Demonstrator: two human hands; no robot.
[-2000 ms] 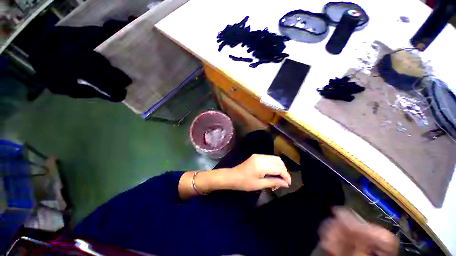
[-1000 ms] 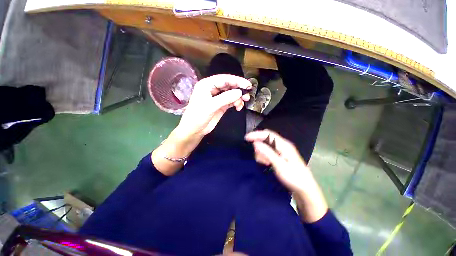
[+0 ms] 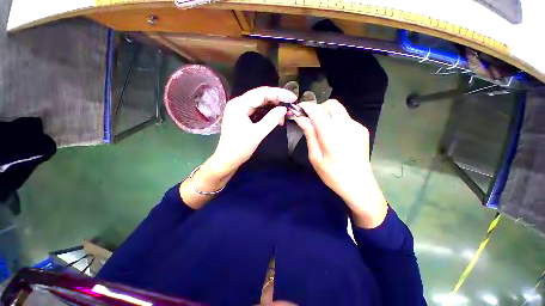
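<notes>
A small black fabric piece [image 3: 289,107] is pinched at the fingertips above my lap. My left hand [image 3: 251,122] holds it between thumb and forefinger. My right hand [image 3: 334,140] meets it from the right, its thumb and forefinger closed at the piece. A thin bright glint shows at the right fingertips; it may be a needle or snip blades, too small to tell. No thread can be made out.
The white table edge [image 3: 287,5] with a yellow tape measure [image 3: 382,12] runs across the top. A pink mesh waste basket [image 3: 179,101] stands on the green floor at left. Grey cloth-lined bins [image 3: 54,77] flank both sides. A phone's edge shows at the top.
The view has swung down from the table to my lap. My right hand has come up and left to meet my left hand at the black piece.
</notes>
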